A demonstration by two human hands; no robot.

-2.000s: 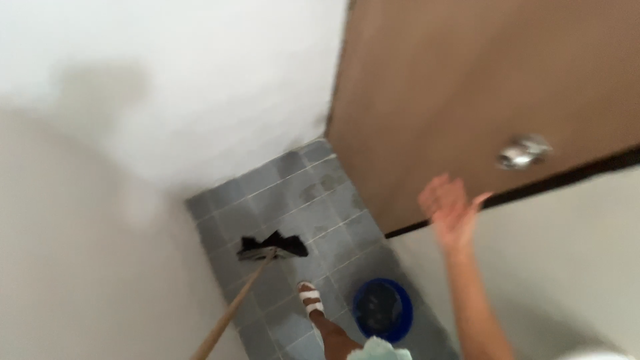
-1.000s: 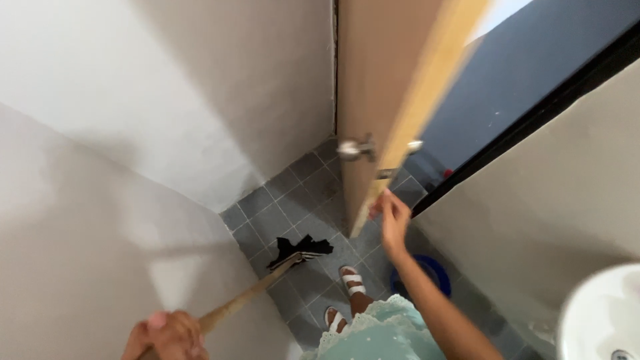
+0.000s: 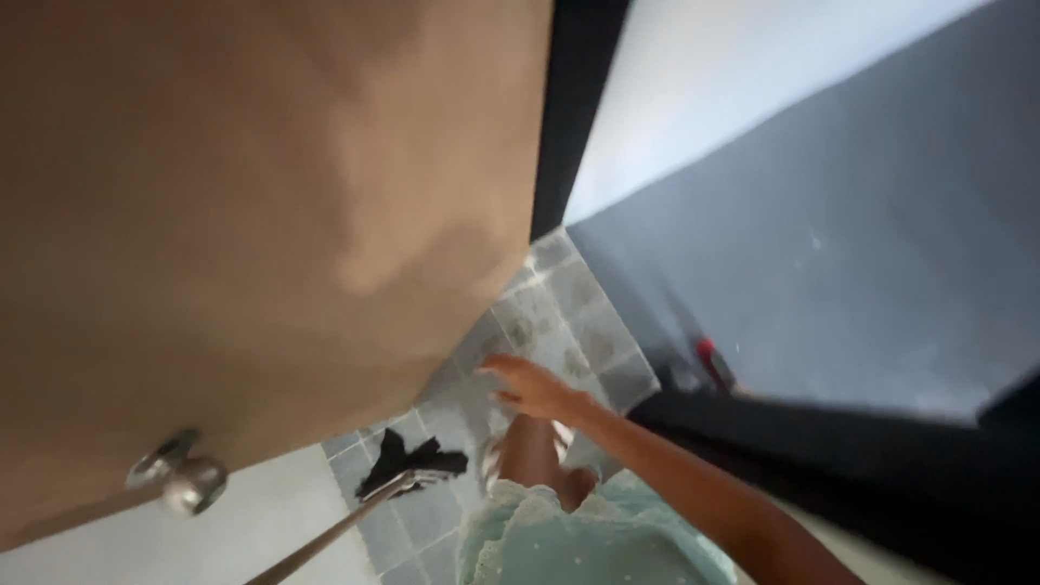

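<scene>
My right hand (image 3: 532,390) is in mid-view above the tiled floor, fingers apart and holding nothing. To its left stands a brown door (image 3: 284,203) with a round metal knob (image 3: 193,485) near its lower edge in view. A mop or similar floor tool with a black cloth head (image 3: 410,463) rests on the grey tiles, its long wooden handle (image 3: 325,540) running down out of view at the bottom left. My left hand is out of view.
Grey floor tiles (image 3: 561,301) run through the doorway beside a dark door frame (image 3: 577,106). A grey-blue wall (image 3: 812,244) rises at the right, with a blurred red and dark object (image 3: 711,361) at its foot. A pale wall (image 3: 211,528) is at the lower left.
The door has swung wide open to the left, and my right hand has let go of its edge. My left hand has left the view. The view has shifted strongly toward the doorway.
</scene>
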